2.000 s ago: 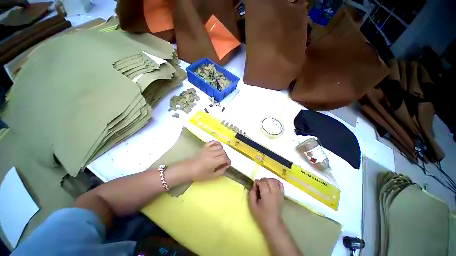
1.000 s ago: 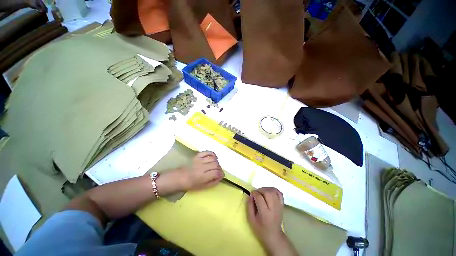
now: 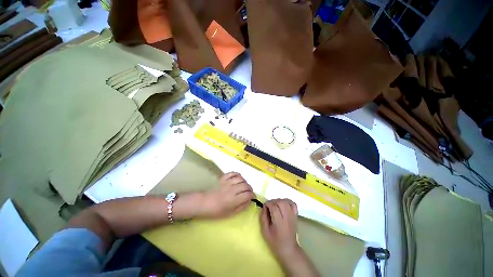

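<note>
My left hand (image 3: 233,193) and my right hand (image 3: 279,221) are close together on the upper edge of a khaki panel (image 3: 186,172), fingers curled on it. A yellow lining (image 3: 216,243) lies over the panel's near part, below my hands. A short black strip (image 3: 257,203) shows between my fingertips; what it belongs to is hidden. The yellow jig (image 3: 331,196) with a dark bar (image 3: 275,160) lies just beyond the hands, not touched. A row of small tabs (image 3: 240,139) stands along its upper edge.
A khaki stack (image 3: 70,119) is at left, a smaller one (image 3: 446,232) at right. Beyond the jig are a blue bin (image 3: 217,91), loose chips (image 3: 187,114), a tape roll (image 3: 283,137), a black curved piece (image 3: 348,142) and a jar (image 3: 328,161). A hammer (image 3: 378,254) is at the right edge.
My hands have moved closer together along the panel's edge, and less of the dark strip shows between them. The view has shifted slightly.
</note>
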